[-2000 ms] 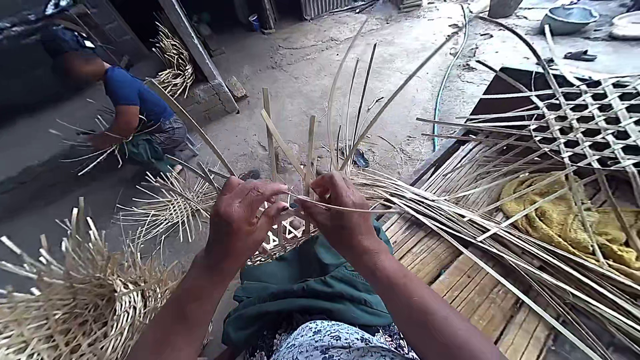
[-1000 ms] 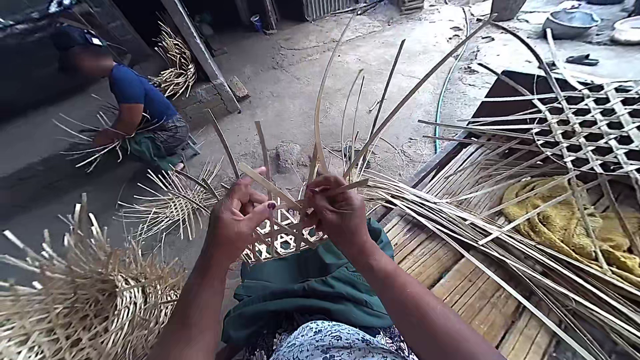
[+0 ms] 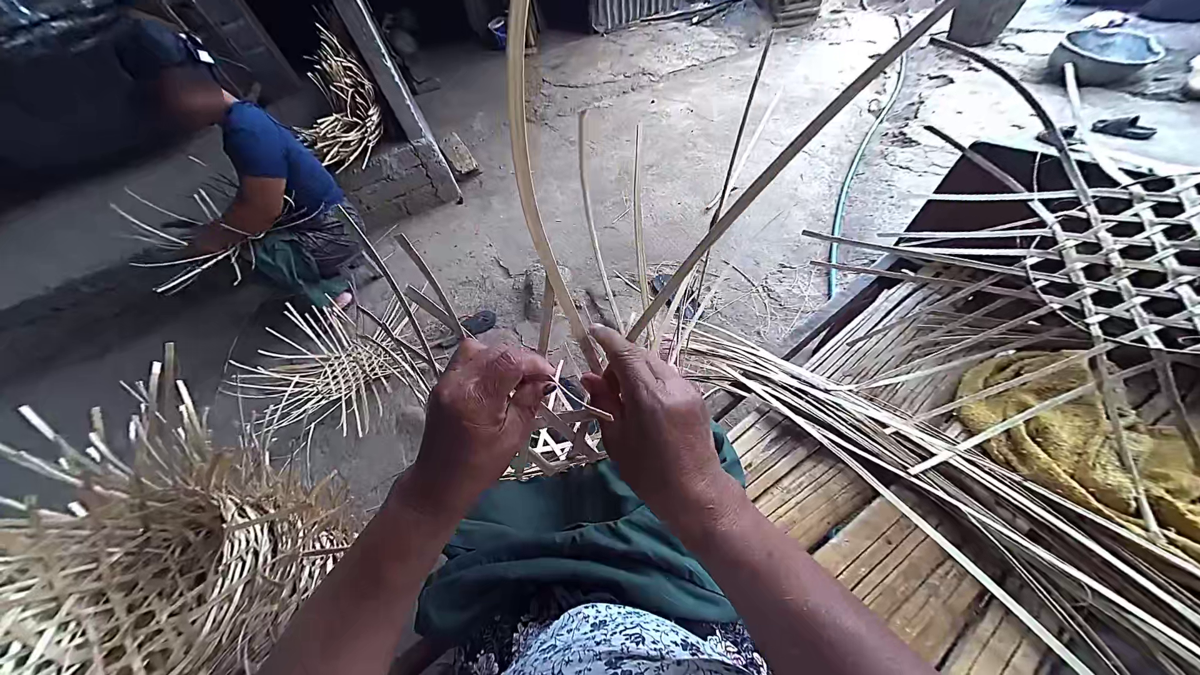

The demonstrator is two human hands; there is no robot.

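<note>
A small open-weave basket piece of split bamboo (image 3: 562,441) rests on the green cloth (image 3: 562,525) over my lap, long strips standing up from its edge. At its left side my left hand (image 3: 487,403) pinches a thin pale strip between thumb and forefinger. Close beside it, my right hand (image 3: 647,403) grips strips at the rim, with a long curved strip (image 3: 530,187) rising by its fingertips. Another long strip (image 3: 787,159) slants up to the right behind the right hand. My hands cover part of the weave.
Woven bamboo pieces (image 3: 187,544) are piled at the lower left. To the right, loose strips (image 3: 900,441), a yellow cloth (image 3: 1078,431) and a hexagonal-weave piece (image 3: 1125,253) lie on a slatted bamboo bench (image 3: 872,562). A person (image 3: 272,178) sits at the upper left holding strips.
The broad pale strip that slanted between my hands a second ago no longer shows there; a thin strip now spans them. My right hand has turned, with its fingers against the upright strips.
</note>
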